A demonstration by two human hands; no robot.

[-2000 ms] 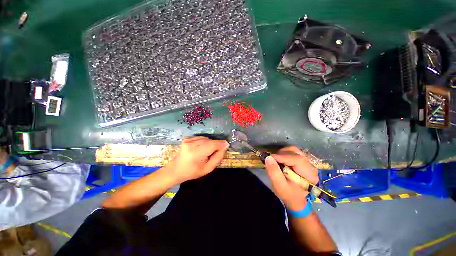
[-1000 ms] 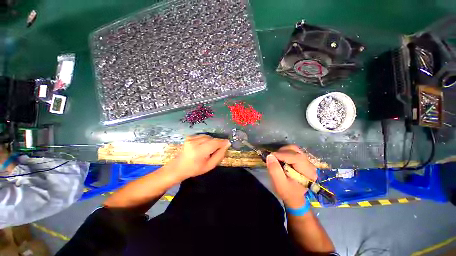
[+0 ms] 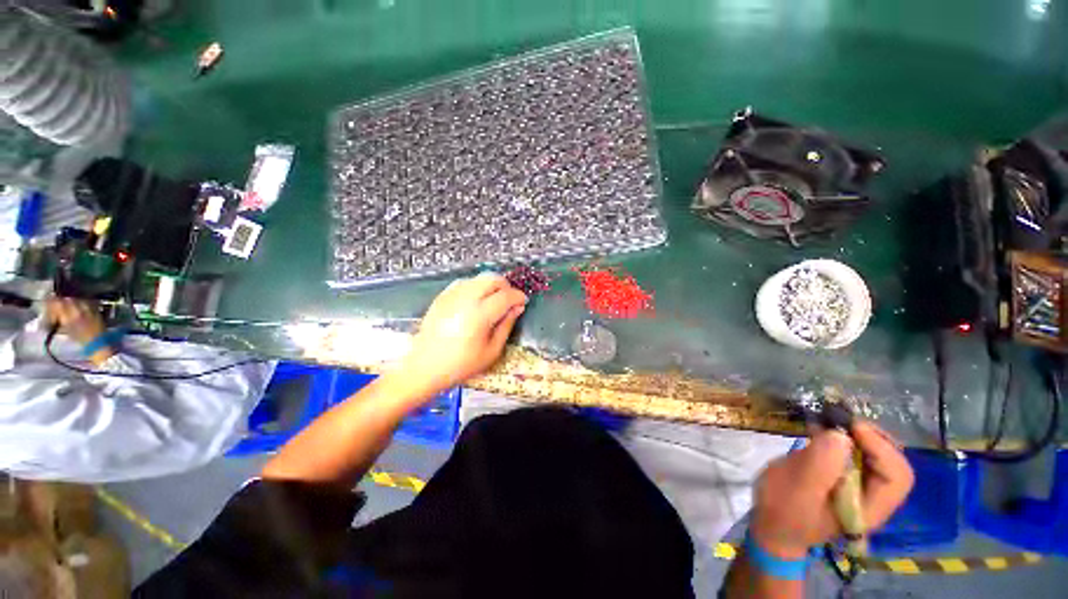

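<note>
My right hand [image 3: 820, 486], with a blue wristband, grips the soldering iron [image 3: 849, 497] by its yellow handle. Its dark front end is blurred at the bench edge, below the white tub of silvery pieces [image 3: 813, 307]. My left hand [image 3: 463, 328] is at the dark small parts [image 3: 529, 279] and covers some of them. Its fingertips are close together; whether they hold a part is not visible. The bright red small parts [image 3: 615, 293] lie to its right. The round work rest [image 3: 595, 342] sits below the red pile with a tiny piece on it.
The clear component tray [image 3: 498, 263] full of silvery components lies behind the piles. The fume fan [image 3: 779, 193] stands behind the tub, and the black soldering station [image 3: 954, 240] with cables is at right. Another person's hand [image 3: 82, 322] is at far left near black equipment.
My right hand has moved right with the iron, away from the work rest. My left hand has moved up from the work rest to the dark pile. The view has shifted.
</note>
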